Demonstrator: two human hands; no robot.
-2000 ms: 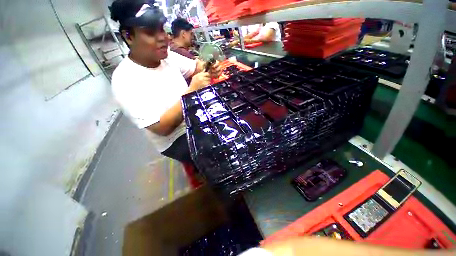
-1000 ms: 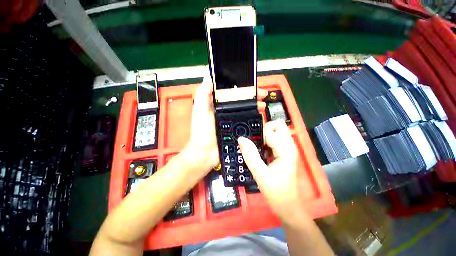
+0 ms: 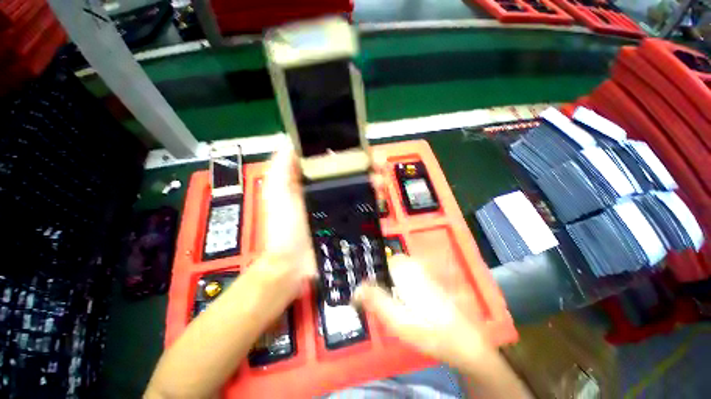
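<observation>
An open flip phone [image 3: 343,226], pale gold lid upright and black number keypad below, is held over the red-orange tray [image 3: 460,269]. My left hand [image 3: 284,226] grips its left side, with fingertips showing at the right of the hinge. My right hand [image 3: 425,312] is blurred, with a fingertip at the bottom keys; its grip is unclear. Another open flip phone [image 3: 224,203] lies in the tray's left pocket with a pale sheet over its keypad. A closed phone [image 3: 419,187] lies in a back right pocket. More phones in the front row are partly hidden by my arms and the held phone.
Fanned grey-blue and white sheets [image 3: 577,187] and a smaller pile [image 3: 514,226] lie at right. Red trays [image 3: 647,101] are stacked behind them. A dark smartphone [image 3: 148,249] and a black gridded mass [image 3: 47,234] are at left. A metal post [image 3: 132,86] and green conveyor [image 3: 436,74] stand beyond.
The view has swung from the aisle and a person to the bench. Since one second ago, the held phone has shifted left and lower; my right fingertip has moved from the navigation key to the bottom keys.
</observation>
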